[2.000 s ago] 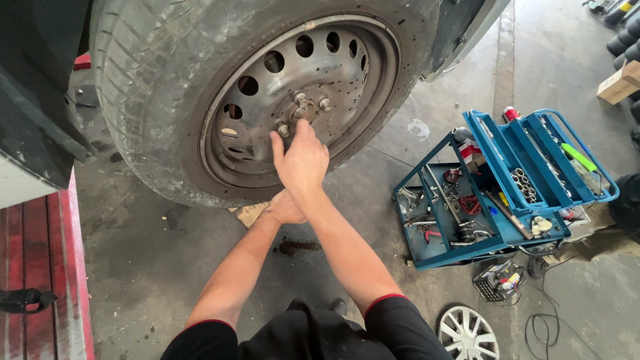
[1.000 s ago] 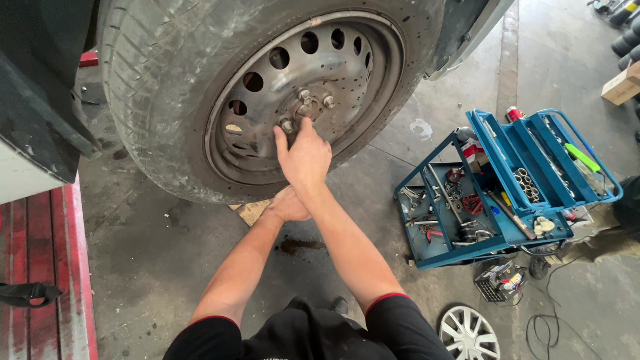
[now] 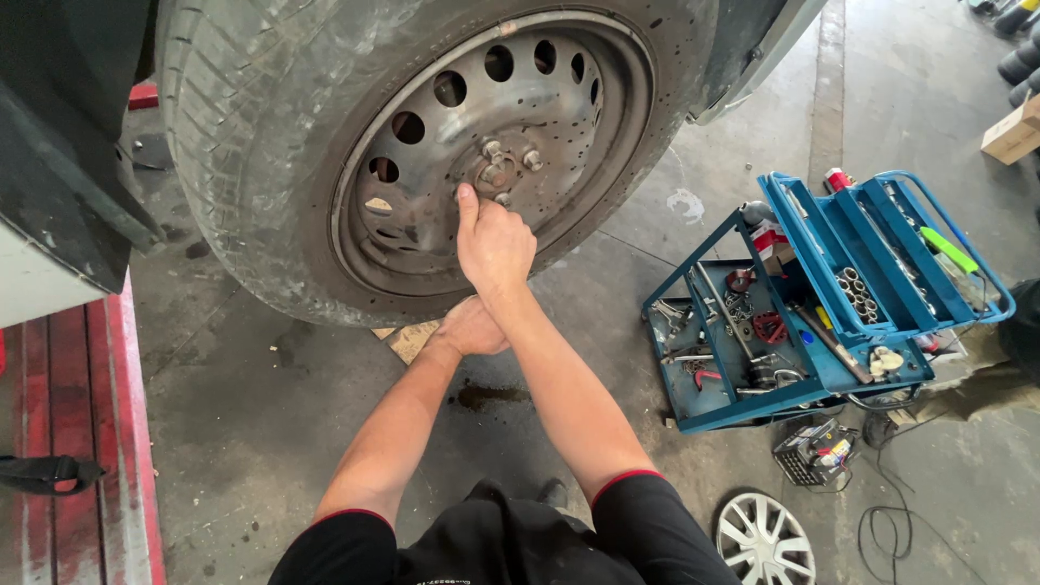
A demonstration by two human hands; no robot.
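Note:
A car wheel with a steel rim [image 3: 439, 130] and a worn tyre [image 3: 244, 138] hangs in front of me. Wheel bolts [image 3: 532, 160] stand out around its hub. My right hand [image 3: 497, 244] is at the lower part of the rim, thumb up against a bolt position left of the hub; its other fingers are curled, and whether they hold anything is hidden. Below it, my left hand [image 3: 471, 327] lies under the tyre's lower edge, partly behind my right wrist. Its fingers are hidden too.
At right stands a blue tool trolley [image 3: 699, 422] with an opened toolbox [image 3: 849, 325] holding sockets. A silver hubcap [image 3: 764, 540], a battery [image 3: 815, 451] and a cable [image 3: 886, 512] lie on the floor. A red lift platform [image 3: 130, 431] is at left.

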